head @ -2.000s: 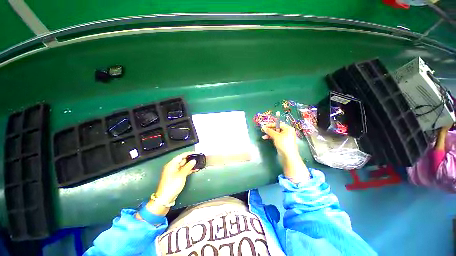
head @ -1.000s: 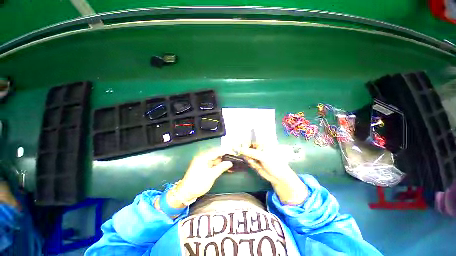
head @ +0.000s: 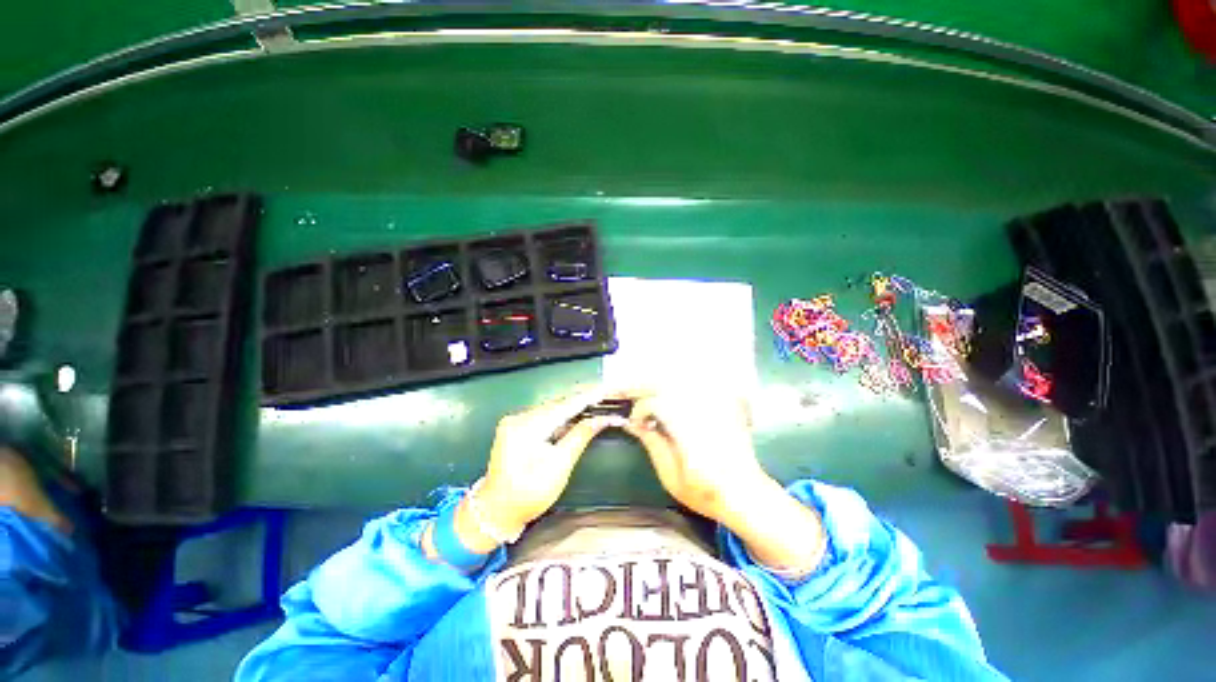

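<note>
My left hand [head: 534, 457] holds a small black unit [head: 599, 412] at the near edge of the white paper sheet [head: 680, 333]. My right hand [head: 694, 446] meets it there, its fingertips at the unit's right end. The fingers cover much of the unit. A slim tool in my right hand cannot be made out now. The black parts tray [head: 367, 327] lies left of the paper, with black units in its right-hand pockets and a small white label [head: 459, 352] in one pocket. A tangled pile of coloured wires [head: 820, 333] lies right of the paper.
A clear plastic bag [head: 1020, 466] and a black angular box [head: 1064, 340] lie right of the wires, beside overlapping spare trays [head: 1134, 346]. Another spare tray [head: 180, 360] stands left. Small black units [head: 490, 140] lie on the far strip. A person's blue sleeve [head: 54, 586] shows far left.
My hands have come together; my right hand left the coloured pile and joined the unit in my left hand. The view has shifted right. The units on the far strip appear further right.
</note>
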